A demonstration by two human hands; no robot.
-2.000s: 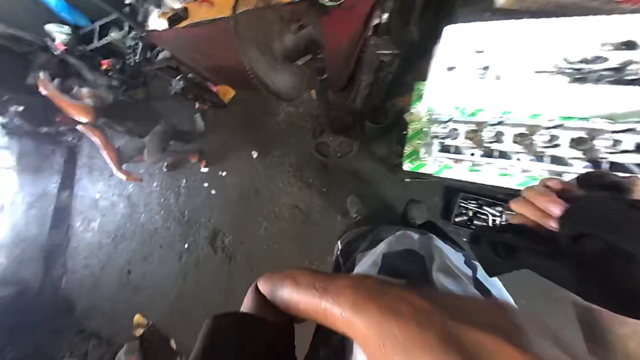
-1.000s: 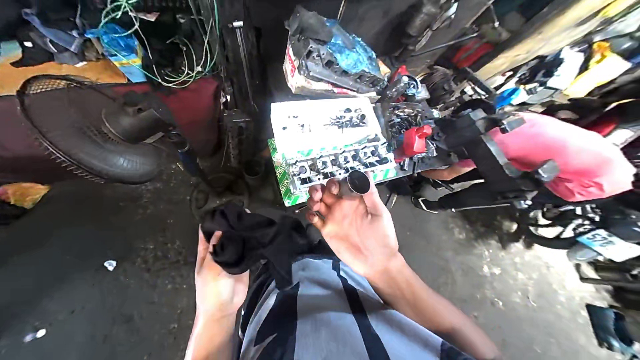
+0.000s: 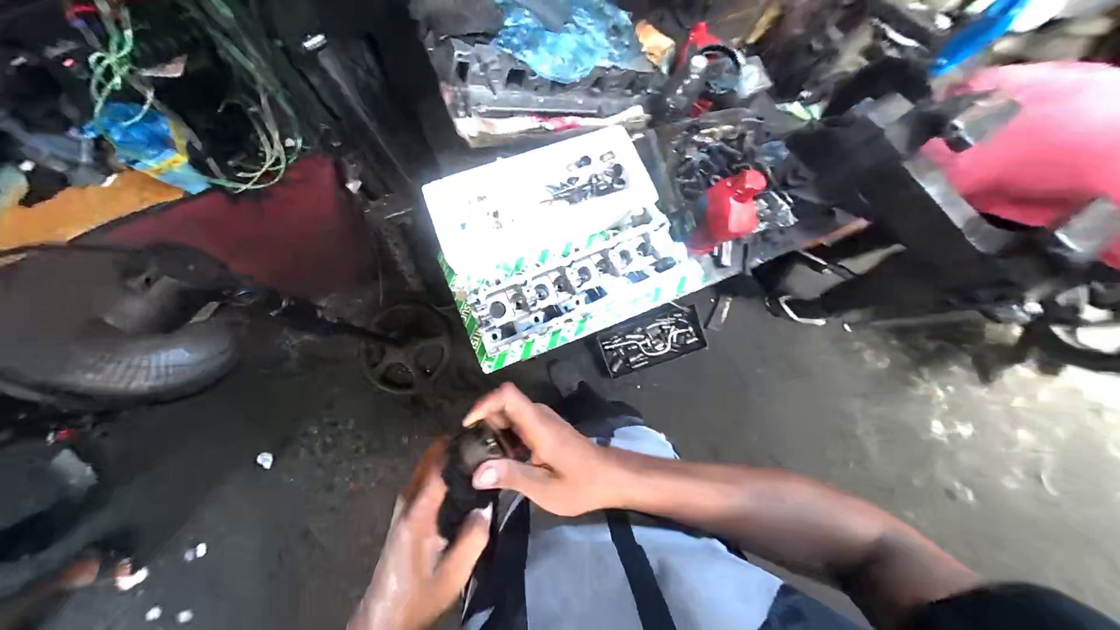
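Low in the head view, my left hand is closed around a black cloth. My right hand grips a small, dark round metal part against that cloth, thumb and fingers at its edges. The fingers and cloth hide much of the part. Beyond both hands an engine cylinder head lies in a green-and-white box. Several small metal parts rest on the white surface behind it.
A black tray of small metal parts sits beside the box. Right of the box stands a red container among tools. A round fan is at the left, a wheel-like metal part on the floor. A person in pink is at the right.
My right hand, raised near the box with the round part a second ago, has come down to the left and now meets the cloth in my left hand.
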